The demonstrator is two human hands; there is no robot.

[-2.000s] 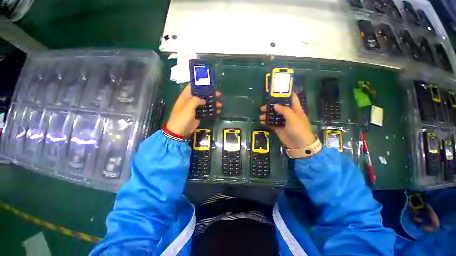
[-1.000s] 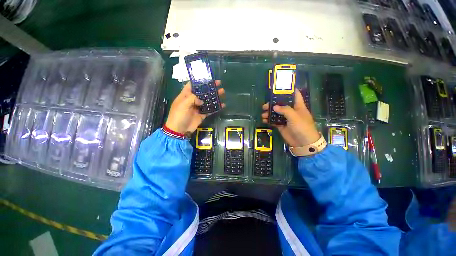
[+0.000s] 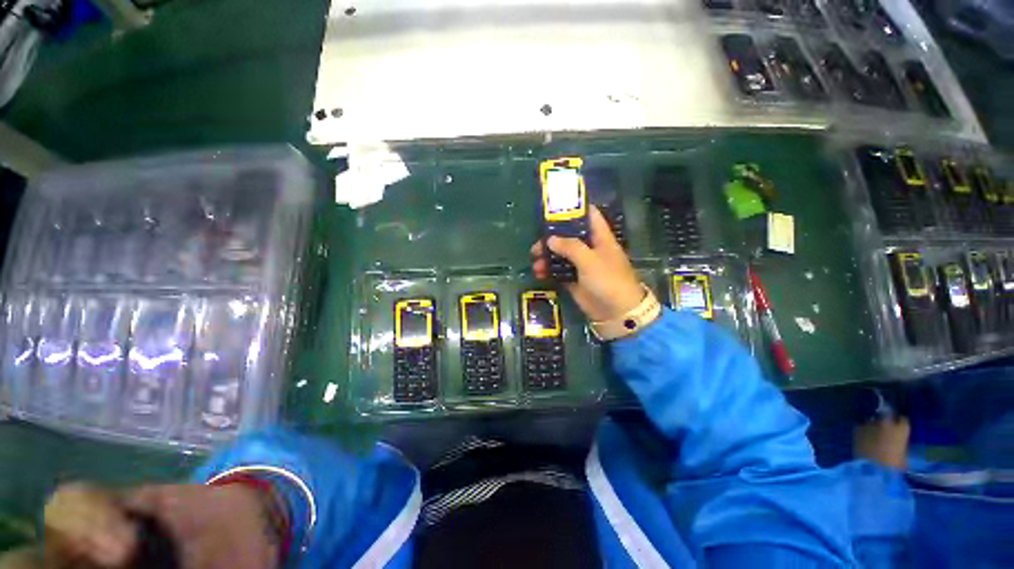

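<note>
My right hand holds a yellow-framed keypad phone upright over the clear tray, its screen lit white and my thumb on its keypad. My left hand is blurred and cut off at the lower left edge; a dark shape shows at its fingers, too blurred to name. Three yellow-framed phones lie in the tray's front row. Another yellow-framed phone with a lit screen is partly behind my right sleeve. A black phone lies in the back row, with another dark one partly behind my right hand.
Stacked clear trays stand at left. White crumpled paper lies at the tray's upper left. Green pieces, a white block and a red pen lie right. Phone-filled trays and a coworker's hand are further right.
My left hand has moved from above the tray, where it held a black phone, down to the lower left edge. My right hand still holds its phone. The whole view has shifted slightly.
</note>
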